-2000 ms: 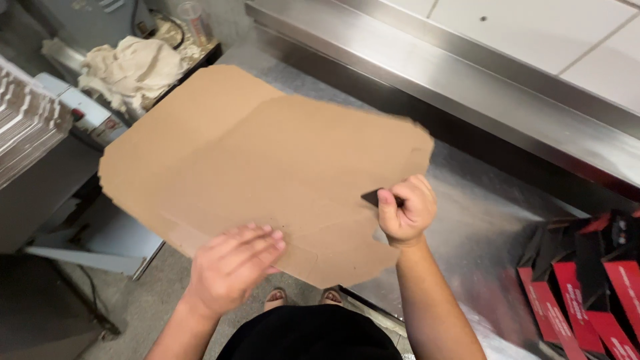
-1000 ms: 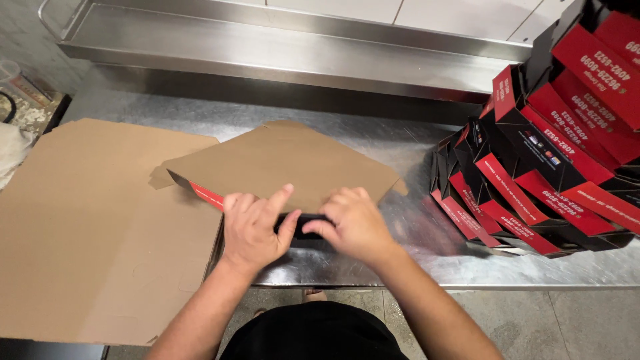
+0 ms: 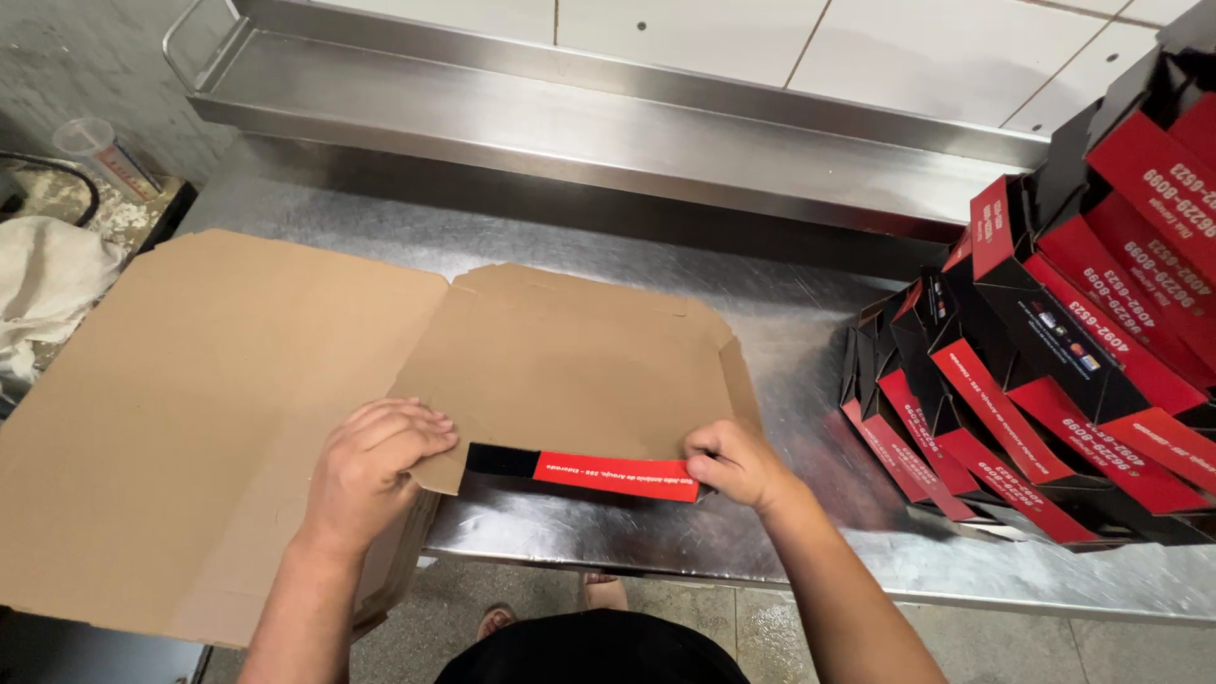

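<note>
A partly folded cardboard pizza box [image 3: 579, 361] lies on the steel counter, brown inner face up, its near edge flap folded to show a black and red printed strip [image 3: 617, 475]. My left hand [image 3: 380, 465] grips the box's near left corner by a brown tab, fingers curled. At the near right corner, my right hand [image 3: 736, 465] pinches the end of the red strip between thumb and fingers. Left of the box, a stack of flat brown cardboard blanks [image 3: 209, 418] reaches under my left forearm.
Folded black and red boxes [image 3: 1026, 399] are stacked high at the right of the steel counter [image 3: 807, 304]. A raised steel shelf [image 3: 570, 123] runs along the tiled wall. At the far left are a cloth [image 3: 57, 275] and a clear plastic measuring cup [image 3: 109, 157].
The cardboard held in both hands two seconds ago now rests on the counter. Its near flap is folded, and my hands have moved apart to its two near corners. The view has shifted.
</note>
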